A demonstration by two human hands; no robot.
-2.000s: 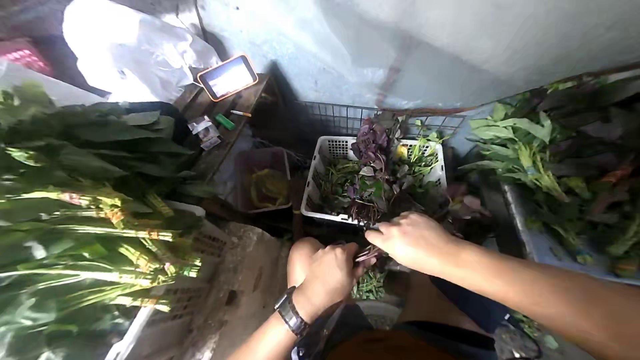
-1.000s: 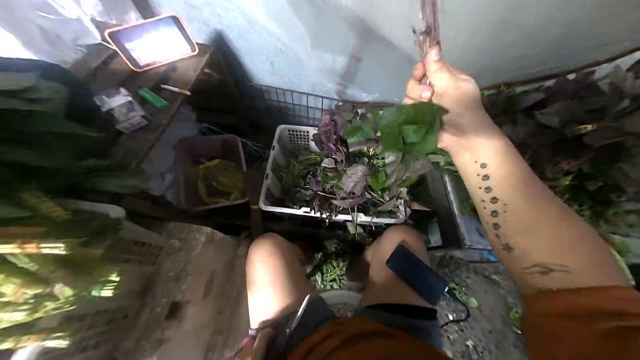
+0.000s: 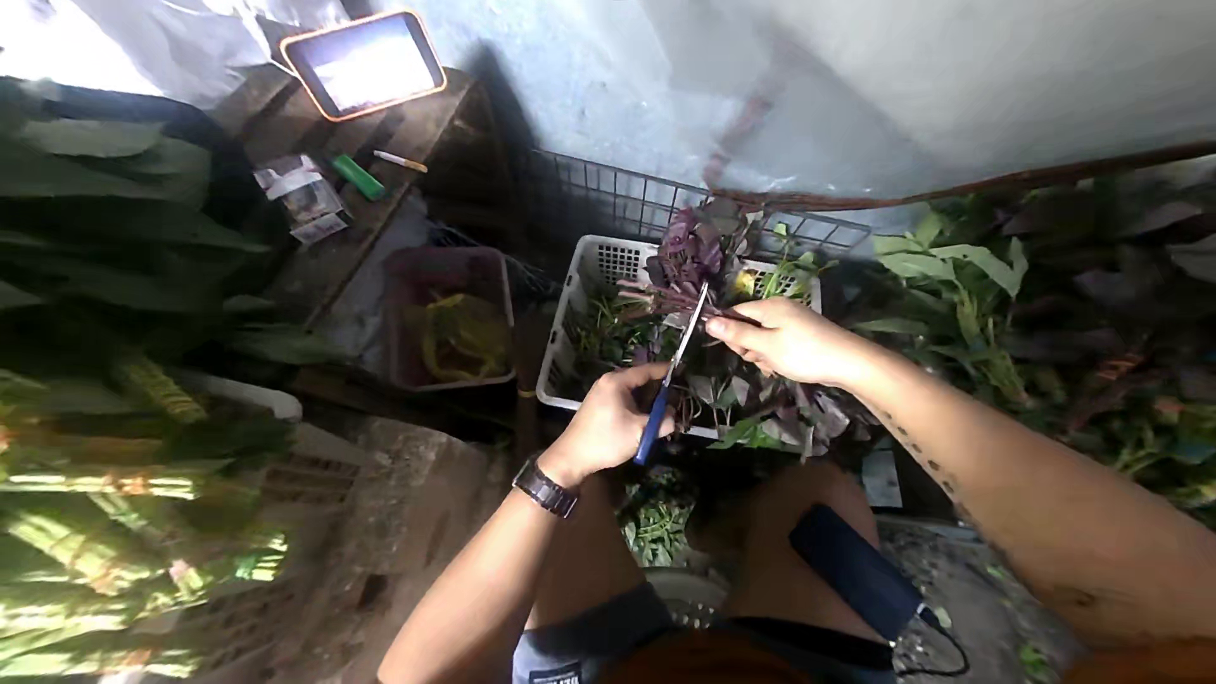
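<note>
My left hand (image 3: 617, 418), with a dark watch on its wrist, holds scissors (image 3: 655, 418) by their blue handle, the blades pointing up and away. Those blades lie against the stems of a bunch of purple-leaved greens (image 3: 692, 249). My right hand (image 3: 774, 337) grips that bunch just right of the blades; leafy tops hang below this hand. Both hands are over a white plastic basket (image 3: 560, 347) holding loose green and purple leaves. Whether the blades are closed on the stems is not clear.
A wooden crate top (image 3: 437, 104) bears a lit phone (image 3: 366, 66), a green lighter (image 3: 359, 178) and a cigarette (image 3: 400, 161). A pink bin (image 3: 451, 370) stands below. Bundled greens (image 3: 104, 560) lie left, more leafy greens (image 3: 969, 285) right. A dark power bank (image 3: 855, 570) rests on my thigh.
My right hand has come down from in front of the wall to above the basket. My left hand has risen from near my lap and now shows scissors in it.
</note>
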